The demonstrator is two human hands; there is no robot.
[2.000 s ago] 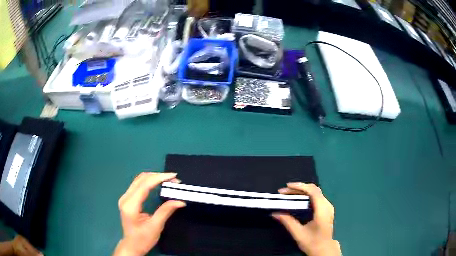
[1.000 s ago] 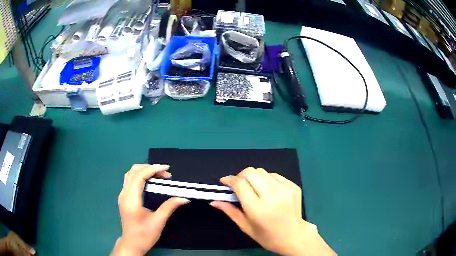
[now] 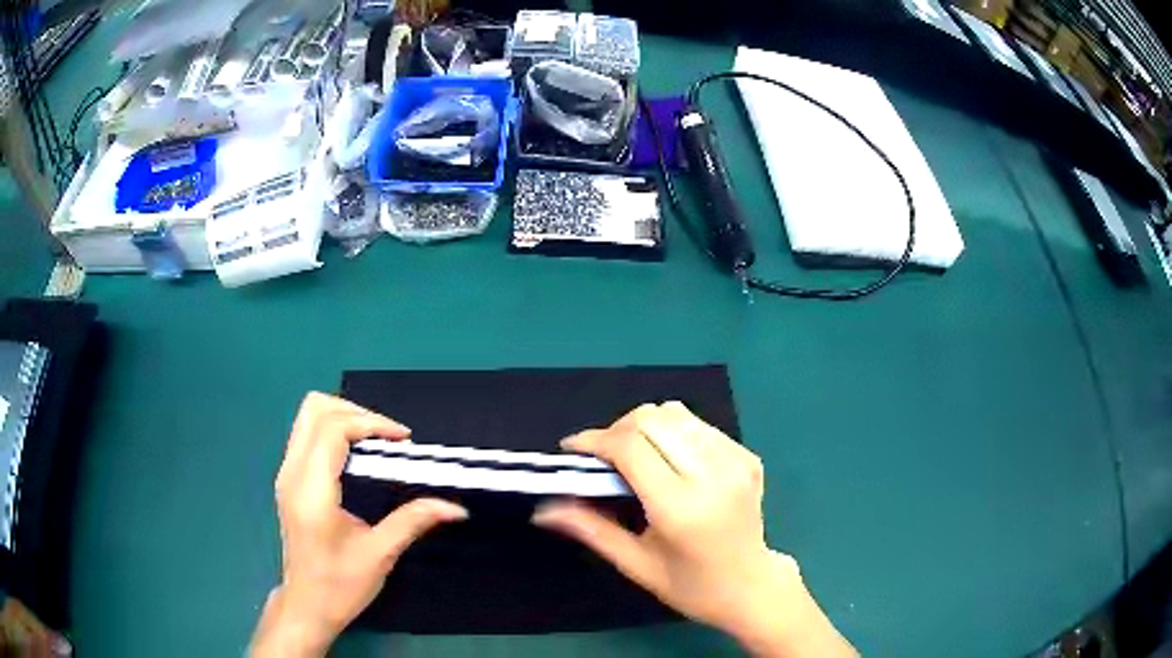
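A closed mini laptop (image 3: 482, 474) is held edge-up toward me, showing as two pale strips with a dark line between, above a black foam pad (image 3: 540, 393). My left hand (image 3: 337, 514) grips its left end, fingers on the top side and thumb below. My right hand (image 3: 681, 514) grips its right part, fingers over the top side and thumb at the lower side. The laptop's faces are hidden at this angle.
Behind stand a white parts organizer (image 3: 116, 244), blue parts bin (image 3: 382, 165), clear parts box (image 3: 634, 118), screw tray (image 3: 576, 213), electric screwdriver (image 3: 717, 193) and white foam block (image 3: 848, 167). Another laptop (image 3: 23, 373) lies at the left. Part of another person's hand (image 3: 28, 632) shows lower left.
My right hand has moved inward along the laptop from its right end. The view has shifted, so the bench things sit further left and slightly higher.
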